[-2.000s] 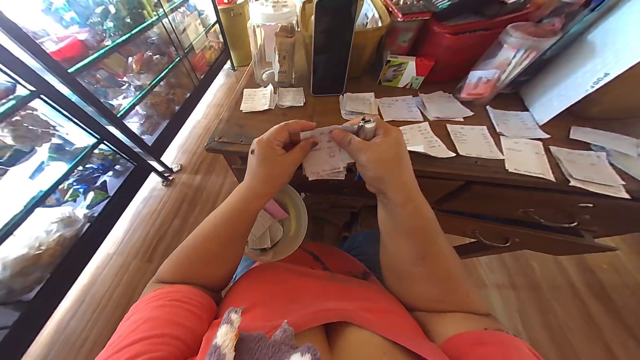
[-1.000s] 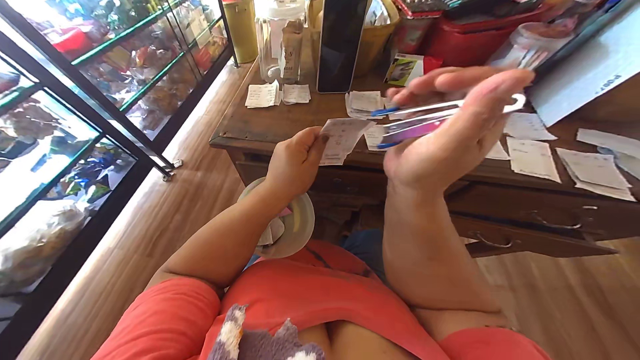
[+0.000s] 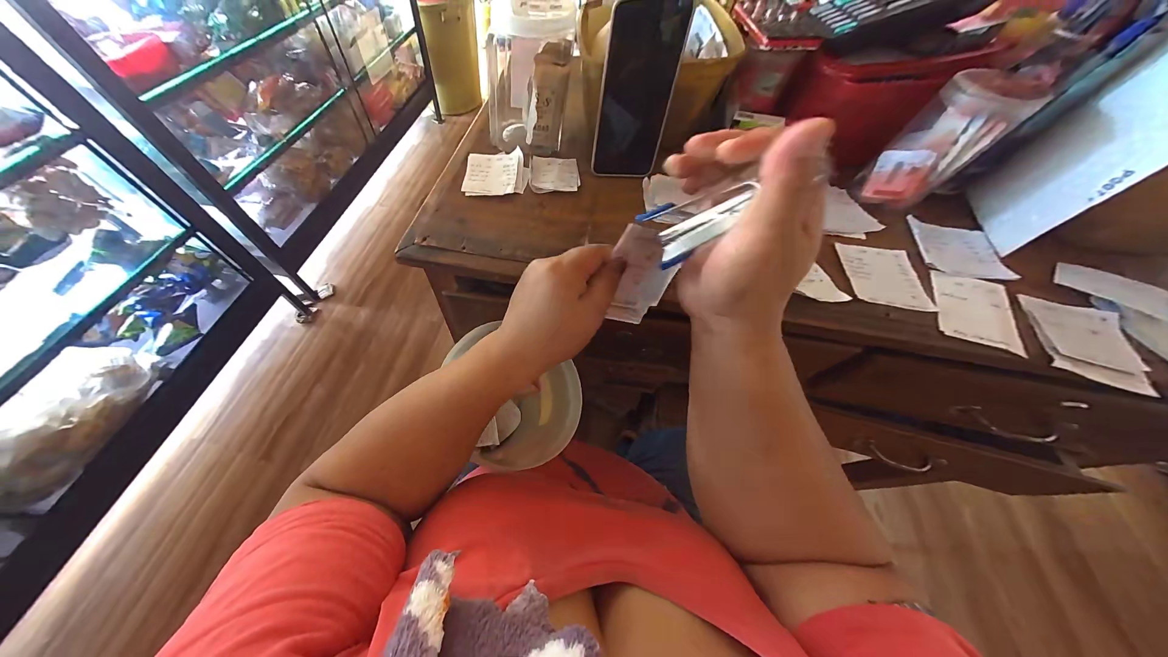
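Note:
Between its thumb and fingers my left hand (image 3: pixel 563 297) grips a small stack of paper slips (image 3: pixel 636 278) at the near edge of the desk. Close on the right, my right hand (image 3: pixel 762 224) has its fingers raised and holds a metal and blue tool (image 3: pixel 703 226), blurred, whose tip lies beside the slips; it could be a stapler or a cutter, I cannot tell. Under my left forearm a round pale bowl (image 3: pixel 557 415) holds some paper pieces. Several written slips (image 3: pixel 883 274) lie in rows on the desk, and two small piles (image 3: pixel 494 173) are at its left.
A dark phone (image 3: pixel 641 87) stands upright on the wooden desk (image 3: pixel 438 224), beside a clear plastic jar (image 3: pixel 511 82) and a yellow basket (image 3: pixel 707 87). Red containers (image 3: pixel 849 114) and a white box (image 3: pixel 1086 146) are at the right. Glass shelves (image 3: pixel 246 91) stand at the left.
Two seconds ago both hands were together at the slips. My right hand has since turned palm up and lifted with the tool, while my left hand keeps hold of the slips.

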